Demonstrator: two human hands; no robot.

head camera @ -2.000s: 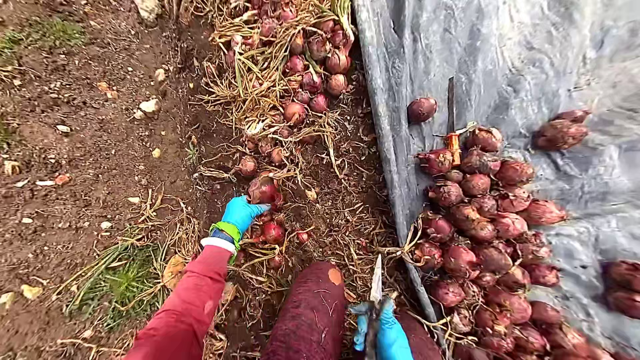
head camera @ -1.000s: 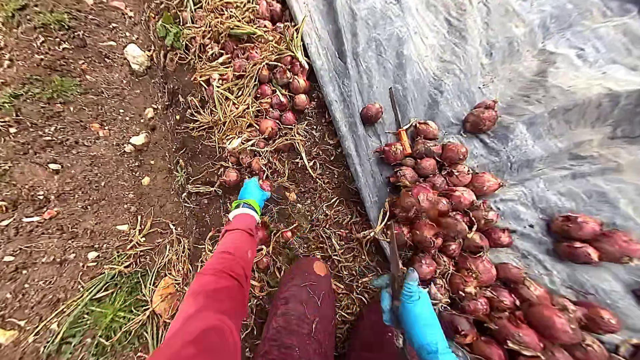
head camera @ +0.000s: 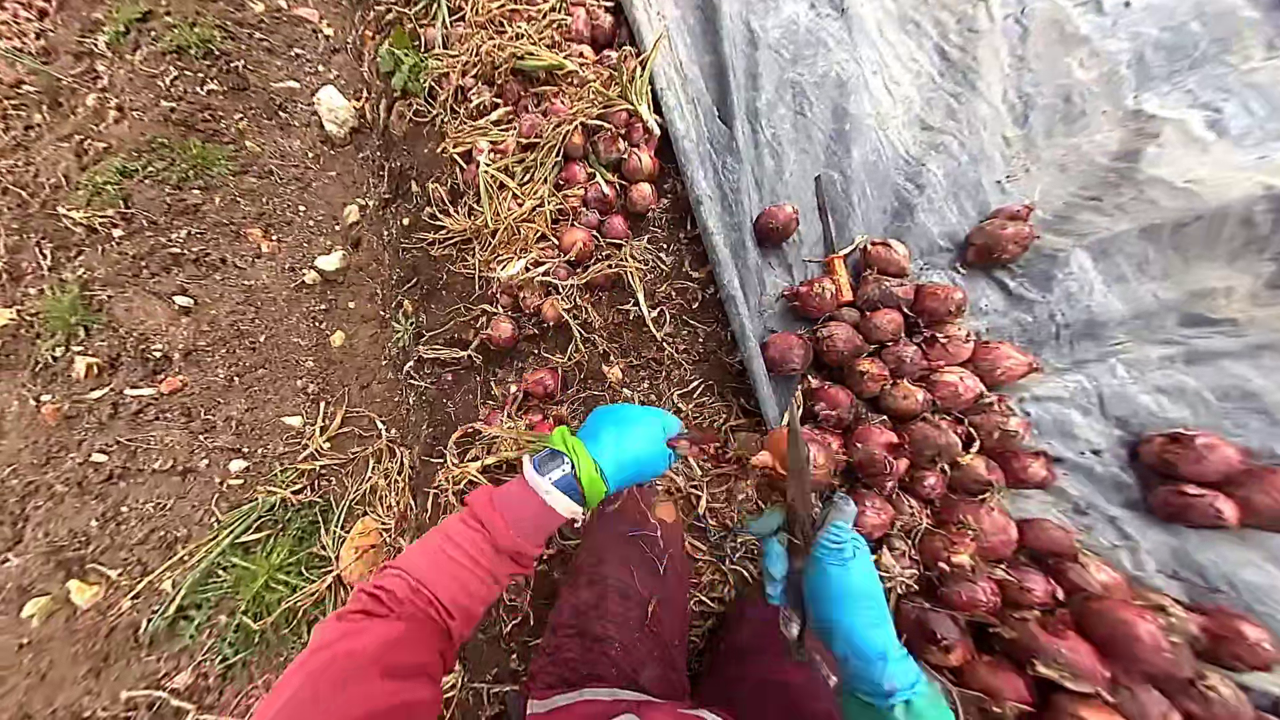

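Note:
My left hand (head camera: 630, 445), in a blue glove, is closed on a blurred dry onion top at the middle. The top points right, towards a red onion (head camera: 815, 455) beside the heap, partly behind the blade. My right hand (head camera: 830, 560), also blue-gloved, grips a knife (head camera: 797, 480) at the lower middle, its dark, dirty blade pointing up the view. The heap of red onions (head camera: 930, 440) lies to the right on a grey plastic sheet. Another knife with an orange handle (head camera: 840, 280) rests at the heap's upper edge. More red onions (head camera: 610, 150) lie in a row on the soil.
The sheet's edge (head camera: 710, 200) runs beside the onion row. Dry tops (head camera: 500, 190) cover much of the row. Loose onions (head camera: 1195, 455) lie on the sheet at the right. Stones (head camera: 335, 110) and grass (head camera: 265, 575) dot the brown soil at the left.
My left hand has moved from the onion row on the soil towards the knife, over my leg. My right hand still holds the knife. The view has shifted.

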